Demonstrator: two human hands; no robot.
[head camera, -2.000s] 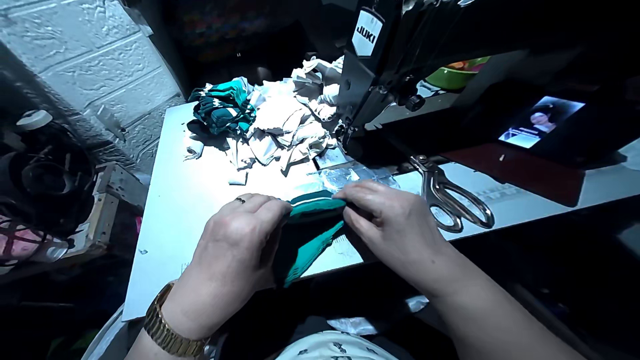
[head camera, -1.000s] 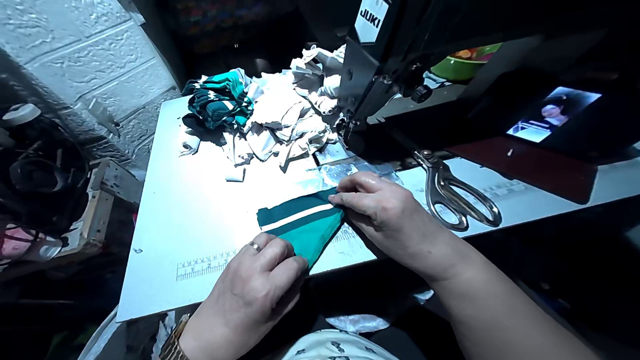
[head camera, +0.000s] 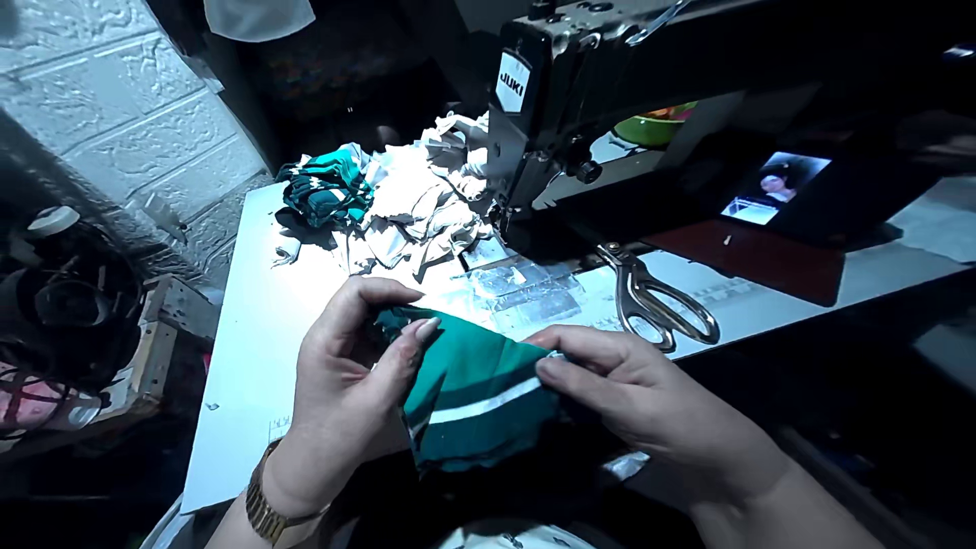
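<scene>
A green fabric piece with a white stripe (head camera: 480, 389) is stretched between both hands, over the table's front edge. My left hand (head camera: 358, 374) pinches its upper left corner between thumb and fingers. At its right edge, my right hand (head camera: 602, 374) grips the cloth the same way. Metal scissors (head camera: 656, 301) lie on the table beyond my right hand. Behind the cloth stands a Juki sewing machine (head camera: 526, 130). To its left are a heap of white fabric pieces (head camera: 419, 202) and a bundle of green fabric pieces (head camera: 328, 187).
The white table (head camera: 252, 305) has clear tape on it near the needle area. A phone with a lit screen (head camera: 774, 187) leans at the right above a dark red flat case (head camera: 762, 267). A green bowl (head camera: 652, 130) stands behind the machine. A wooden crate (head camera: 152, 358) is at the left.
One second ago the fabric lay on the table under my hands; now it is held up between them. My left hand has moved up to its upper left corner.
</scene>
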